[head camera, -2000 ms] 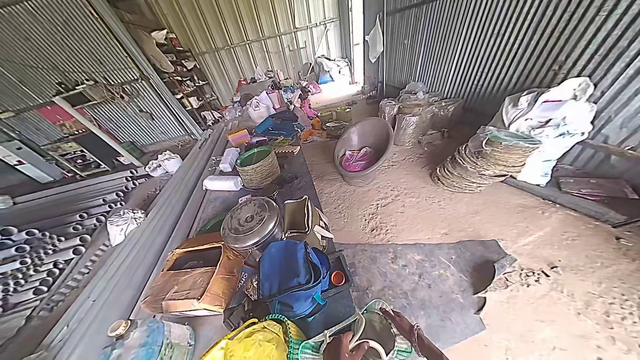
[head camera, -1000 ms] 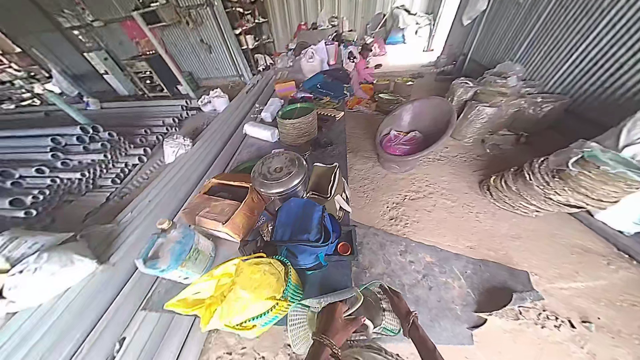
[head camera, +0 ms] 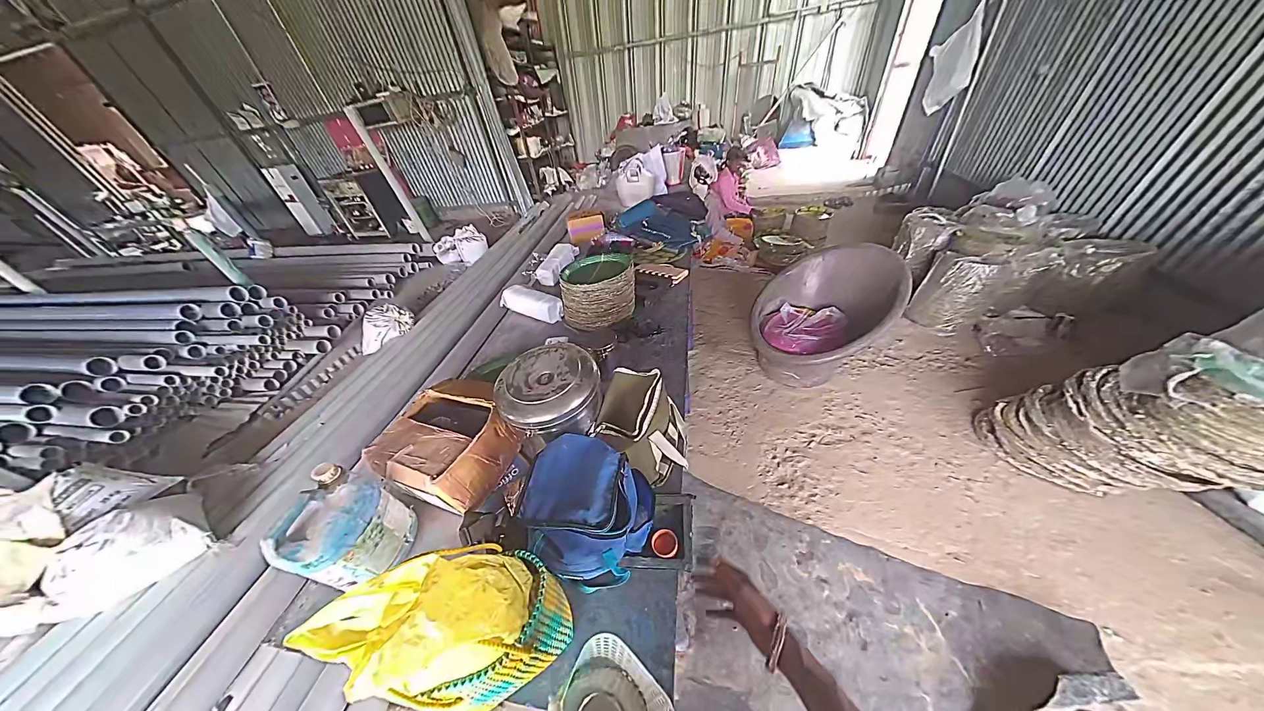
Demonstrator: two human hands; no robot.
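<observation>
My right hand (head camera: 729, 589), with bangles at the wrist, is held out above the grey sheet, its fingers apart and nothing in it. My left hand is out of view. Left of my right hand stand a dark tray (head camera: 673, 533) with a small orange-red cup (head camera: 665, 542) and a blue bag (head camera: 581, 499). A white plastic basket (head camera: 632, 664) lies at the bottom edge, cut off by the frame. Beside it rests a woven green and yellow basket (head camera: 555, 612) with a yellow plastic bag (head camera: 464, 602).
A cardboard box (head camera: 434, 464), a lidded metal pot (head camera: 548, 390) and a plastic jerrycan (head camera: 341, 528) stand farther left. Pipes (head camera: 99, 341) are stacked at the left. A large tub (head camera: 859, 286) and piled woven discs (head camera: 1076, 430) are on the right. A person in pink (head camera: 731, 191) sits far back.
My two hands were at the white basket one second ago; now only my right hand shows, apart from it. The basket sits farther left, beside the yellow bag.
</observation>
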